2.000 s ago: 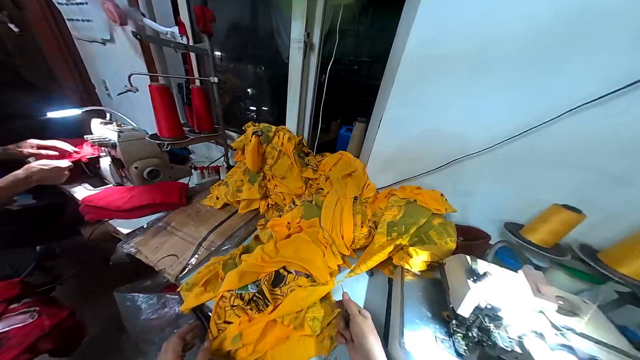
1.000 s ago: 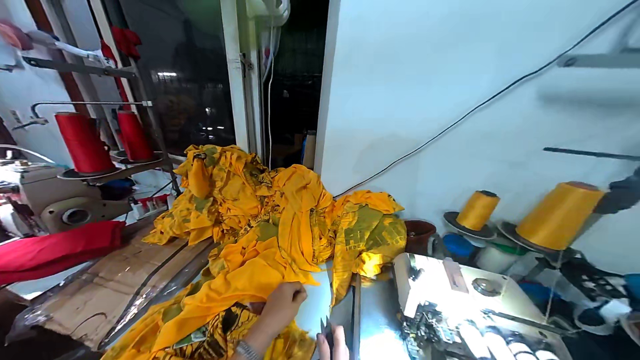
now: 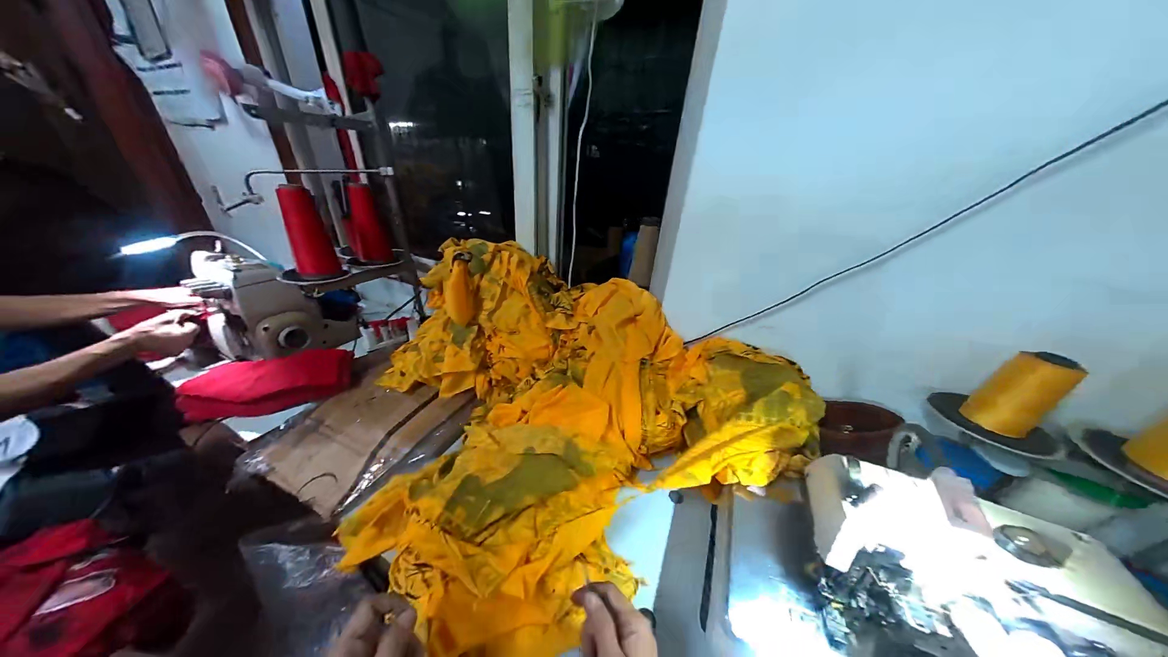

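A heap of yellow cloth with olive and dark patterns [image 3: 593,365] spreads over the table, its near part reaching down between my hands. At the bottom edge, my left hand [image 3: 376,628] pinches a bit of this cloth at its near left side. My right hand [image 3: 616,622] is at the near right edge of the cloth, thumb and finger close together; whether they grip it cannot be told. A small dark thing shows beside that hand, too unclear to name. The lower parts of both hands are cut off by the frame.
Right of the cloth stands a lit sewing machine [image 3: 922,547], with a yellow thread cone [image 3: 1024,394] and a brown pot [image 3: 858,429] behind. At left, a co-worker's hands [image 3: 164,328] hold red cloth at another sewing machine [image 3: 283,310]. Red thread cones [image 3: 308,233] stand near the window.
My left hand has moved back from the middle of the cloth to its near left side. The near part of the cloth now lies differently, with an olive patch on top. The view has swung left.
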